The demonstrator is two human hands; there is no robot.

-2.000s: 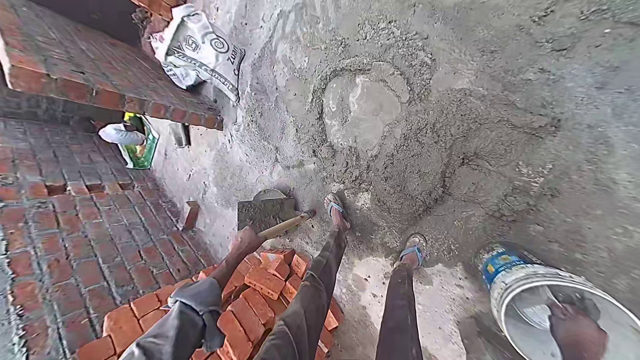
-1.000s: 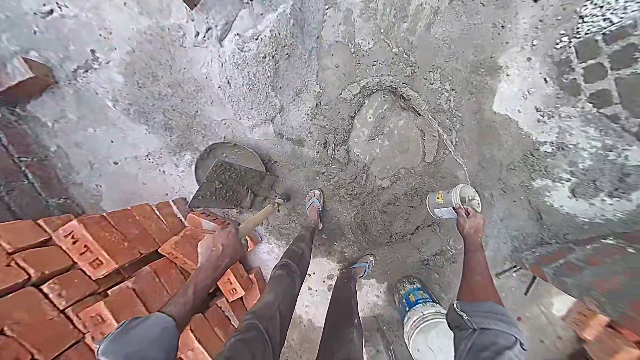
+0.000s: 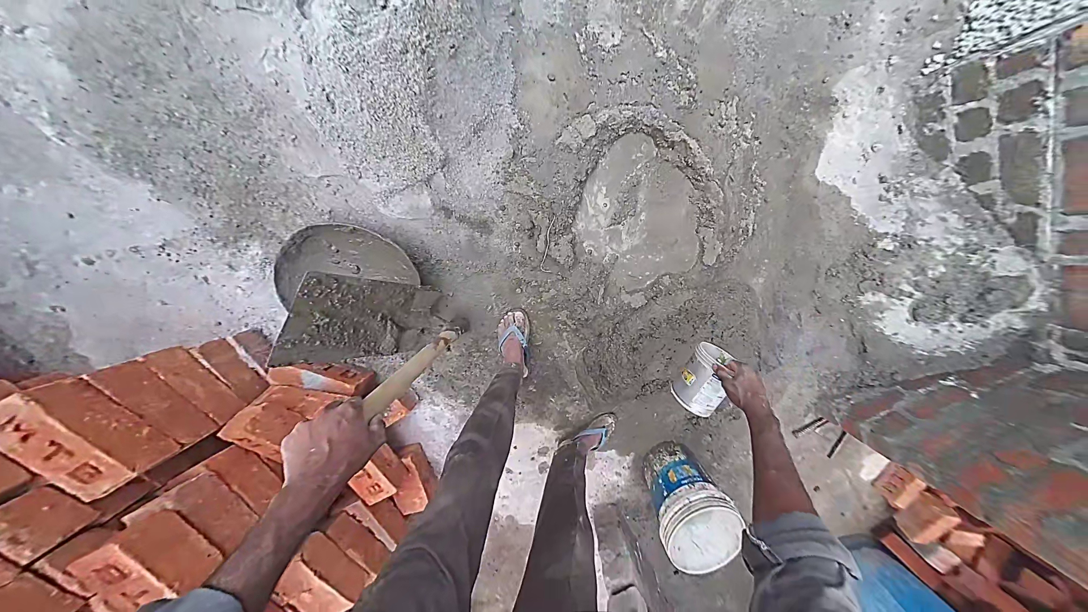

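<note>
My left hand (image 3: 331,446) grips the wooden handle (image 3: 408,374) of a hoe whose broad metal blade (image 3: 340,319) bears wet mortar. The blade lies over the edge of a round metal pan (image 3: 344,251). My right hand (image 3: 741,384) holds a small white plastic pail (image 3: 700,380) by its rim, above the wet floor right of my feet. Below it stands a larger white bucket (image 3: 701,527) with a blue label. Ahead of my feet, a ring of wet mortar (image 3: 650,119) surrounds a shallow grey puddle (image 3: 637,204).
Stacked red bricks (image 3: 153,399) fill the lower left, close to my left arm. A brick wall (image 3: 986,450) and loose bricks (image 3: 926,514) are at the lower right, beside a blue object (image 3: 892,578). More brickwork (image 3: 1011,127) shows at the upper right.
One second ago my right hand was farther forward, with water pouring from the small pail; now the pail is nearer my body and no stream shows. Earlier that hand was at the large bucket. The view has swung.
</note>
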